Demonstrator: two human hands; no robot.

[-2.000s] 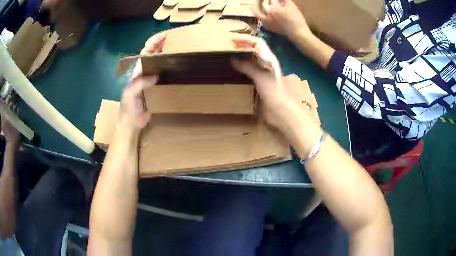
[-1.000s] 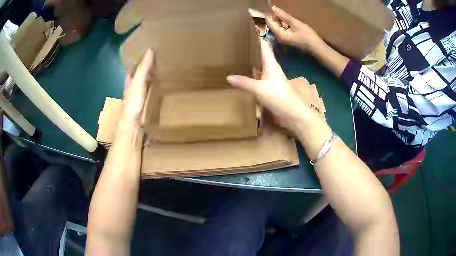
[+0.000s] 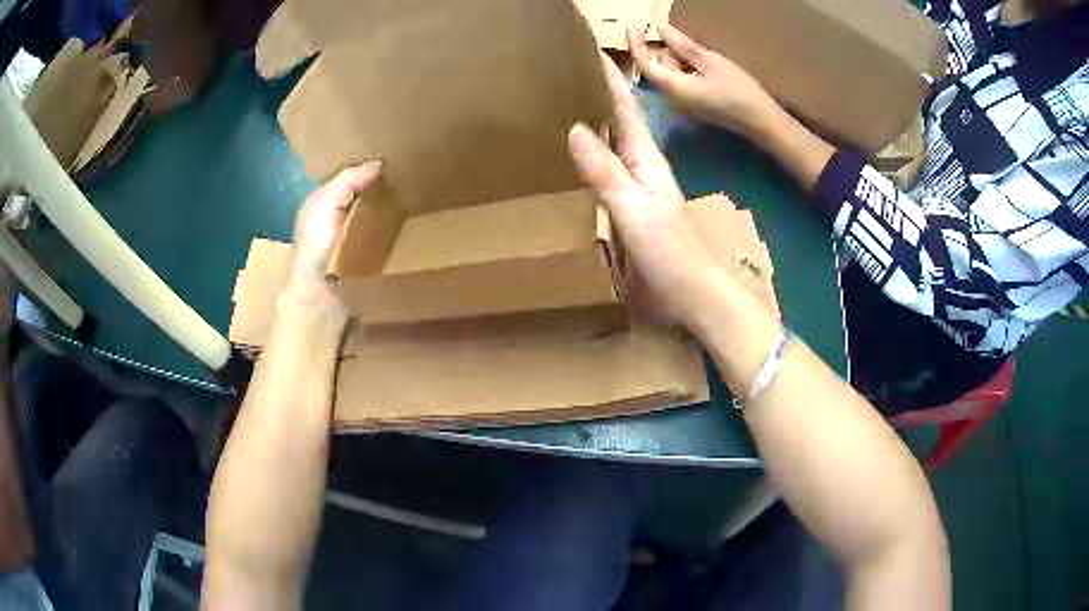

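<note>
A brown cardboard mailer box (image 3: 478, 292) is held tilted over the stack, its tray open toward me. Its lid panel (image 3: 460, 102) stands up at the back, with rounded flaps at its left end. My left hand (image 3: 328, 233) grips the tray's left end, thumb on top. My right hand (image 3: 639, 209) grips the right end, thumb at the lid's inner side. A stack of flat box blanks (image 3: 514, 382) lies beneath at the table's near edge. The box hides part of the stack. The lid's top is cut off by the picture's edge.
The green table (image 3: 209, 203) has cream tubes (image 3: 108, 239) rising at left. More folded cardboard (image 3: 90, 102) is at upper left. At right, a person's hand (image 3: 717, 90) is beside another brown box (image 3: 824, 66). A red stool (image 3: 955, 412) is beside the table at right.
The lid has swung up and back, so the tray's inside shows. My hands have stayed at the box's ends. Since one second ago the front wall has tilted up toward me.
</note>
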